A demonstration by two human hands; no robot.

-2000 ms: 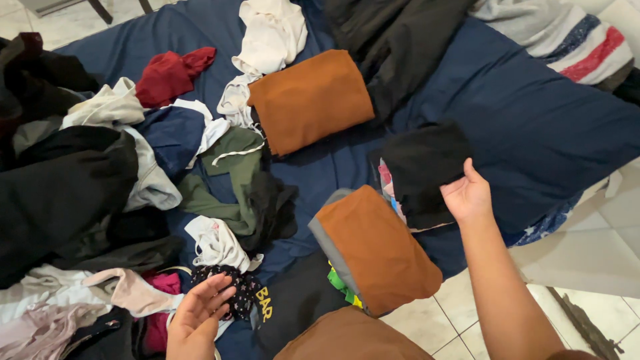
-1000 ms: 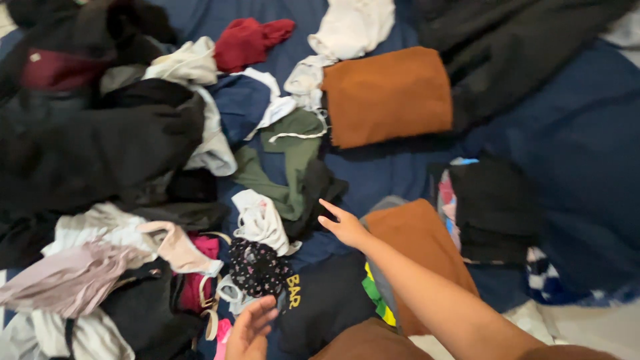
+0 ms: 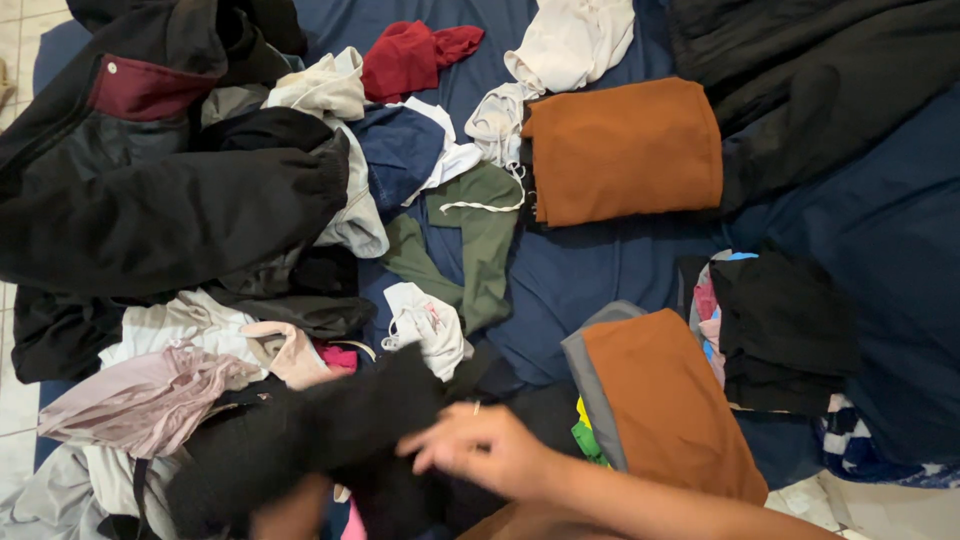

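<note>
A black garment [image 3: 322, 427], blurred by motion, is held up over the lower left of the bed. My left hand [image 3: 296, 510] is at its lower edge, blurred and partly cut by the frame. My right hand [image 3: 480, 446] is at the garment's right end with fingers bent; whether it grips the cloth is unclear. Just right of it lies a folded rust-brown and grey garment [image 3: 660, 405]. A dark garment [image 3: 540, 412] lies partly behind my right hand. White crumpled cloth [image 3: 427, 330] and a green garment with a white drawstring [image 3: 480, 240] lie above my hands.
Loose clothes heap at the left, with a black jacket [image 3: 157, 210] and a pink garment [image 3: 157, 397]. A folded brown garment [image 3: 630, 150] and a stack of folded black clothes [image 3: 787, 330] rest on the dark blue bedsheet [image 3: 585, 277]. A red cloth [image 3: 412, 60] lies at the top.
The black garment is now raised at the lower left, where it covers the black floral cloth seen earlier. My right hand has come from the folded black stack over to this garment.
</note>
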